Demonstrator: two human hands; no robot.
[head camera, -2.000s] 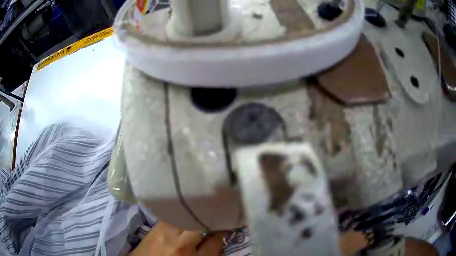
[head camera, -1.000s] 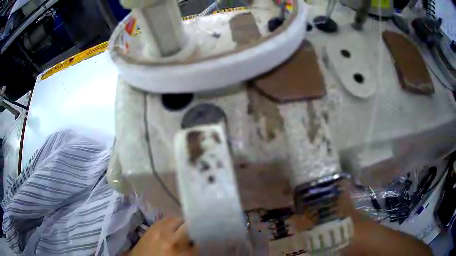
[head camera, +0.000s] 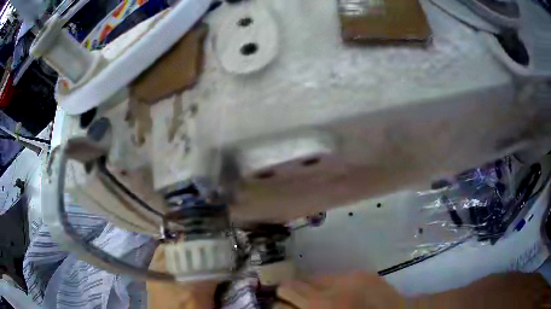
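The worn off-white sewing machine head (head camera: 374, 90) fills most of the view. A ribbed off-white tension dial (head camera: 199, 258) and curved grey guard (head camera: 63, 199) are at its lower left. My left hand (head camera: 181, 294) is below the dial, partly hidden and cut off by the bottom edge. My right hand (head camera: 344, 293) is right of it, blurred and also cut off. A small piece of striped cloth (head camera: 241, 294) shows between them. I cannot tell whether either hand grips it. More striped garment (head camera: 84, 259) lies bunched at the left. The needle is not clearly visible.
The pale machine bed (head camera: 350, 241) lies behind my right hand. A clear plastic bag (head camera: 465, 199) with dark contents is on the right. A thin dark rod-like thing (head camera: 423, 256) lies in front of it. Printed ruler marks show at far right.
The camera view has swung right, so the machine head sits further left and more bed and bag show. My right hand shows more clearly at the bottom.
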